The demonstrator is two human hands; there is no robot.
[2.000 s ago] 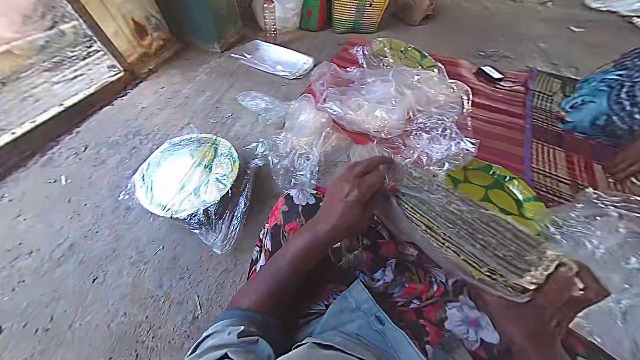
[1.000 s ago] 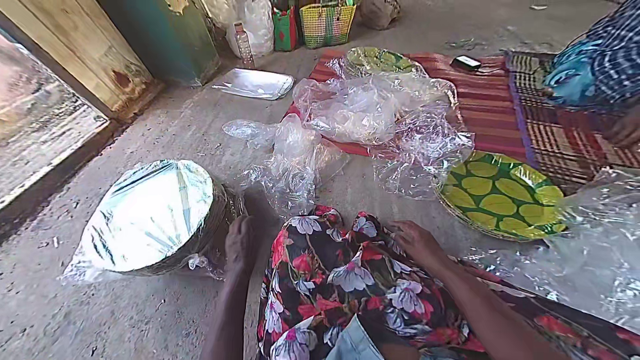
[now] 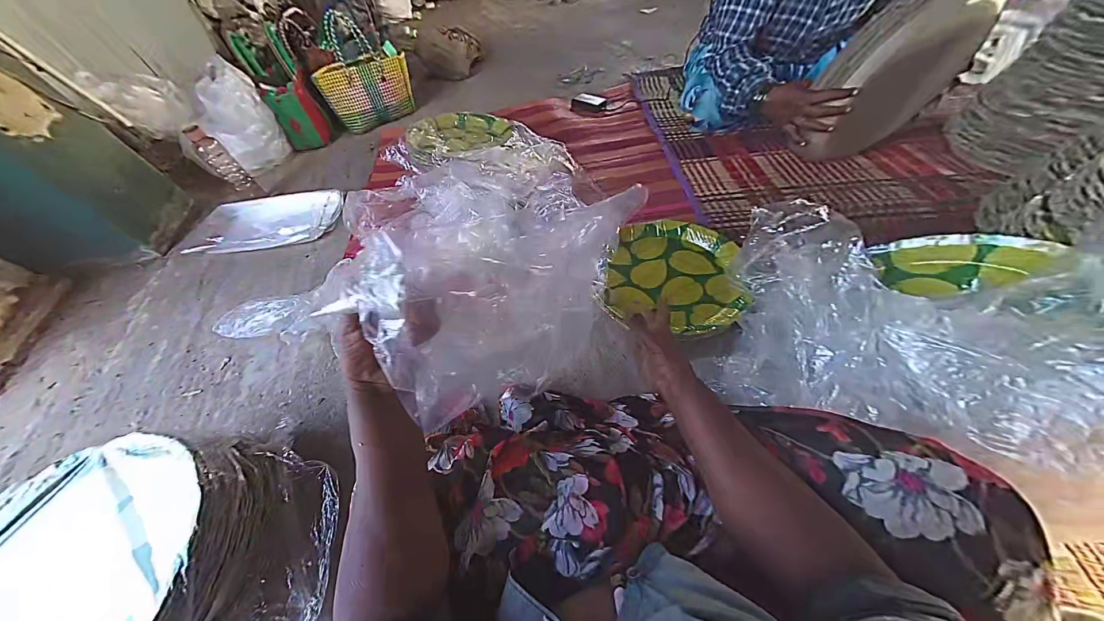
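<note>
My left hand [image 3: 362, 349] grips a clear plastic bag [image 3: 496, 302], which partly hides its fingers. My right hand [image 3: 657, 349] is at the near edge of a green-and-yellow patterned paper plate [image 3: 677, 272]; its thumb and fingertips meet the rim, and whether it lifts the plate is not plain. More crumpled clear plastic [image 3: 492, 185] lies beyond the bag. At the lower left a stack of round discs [image 3: 241, 517], wrapped in clear plastic and topped with a shiny silvery round [image 3: 103, 535], stands on the floor.
Across the mat [image 3: 595, 147] a person's hand [image 3: 806, 112] holds a stack of discs [image 3: 897, 78]. Plastic sheeting [image 3: 914, 345] and another patterned plate [image 3: 966, 263] lie at right. Flat plastic packs [image 3: 272, 222], a woven basket [image 3: 366, 90] and bags stand at upper left.
The long stack of discs on my lap two seconds ago is gone from there. My left hand has left the wrapped stack and now holds a clear bag; my right hand has moved from my lap to the plate.
</note>
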